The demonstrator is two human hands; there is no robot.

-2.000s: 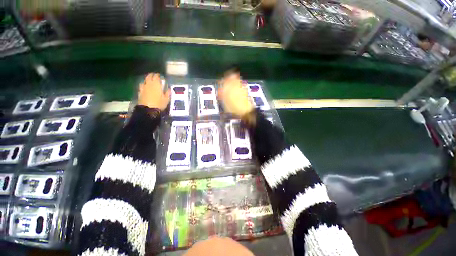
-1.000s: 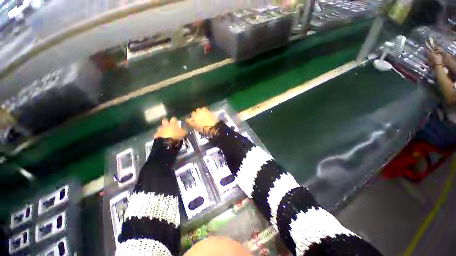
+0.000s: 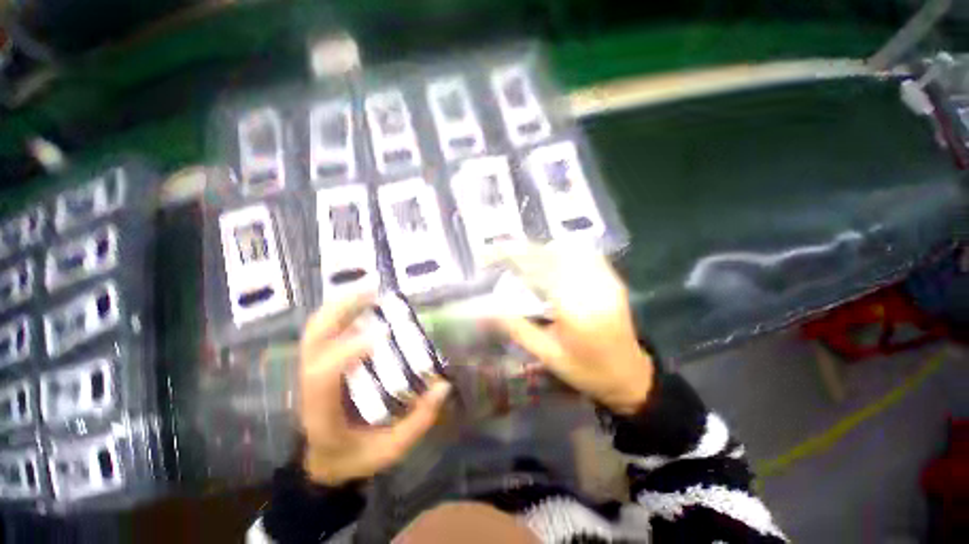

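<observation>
My left hand (image 3: 356,398) holds a row of several handsets (image 3: 395,351) on edge, white and dark stripes, over the front of the work area. My right hand (image 3: 584,324) is at the front right of a clear blister tray (image 3: 303,303), thumb and fingers around a blurred white piece (image 3: 521,295) that looks like a handset. The tray holds two rows of handsets with white backs up (image 3: 253,266). The printed mat (image 3: 499,388) lies partly hidden under my hands.
A filled side tray (image 3: 138,425) of white-backed handsets lies at the left. A small pale block (image 3: 335,55) sits behind the tray on the green bench (image 3: 744,170). A pale edge strip (image 3: 701,87) crosses the back. Red plastic items (image 3: 882,319) are below at right.
Both hands have moved from the tray's far part to its near side. The left now holds a row of handsets, the right a white piece. The view has turned, showing the whole tray.
</observation>
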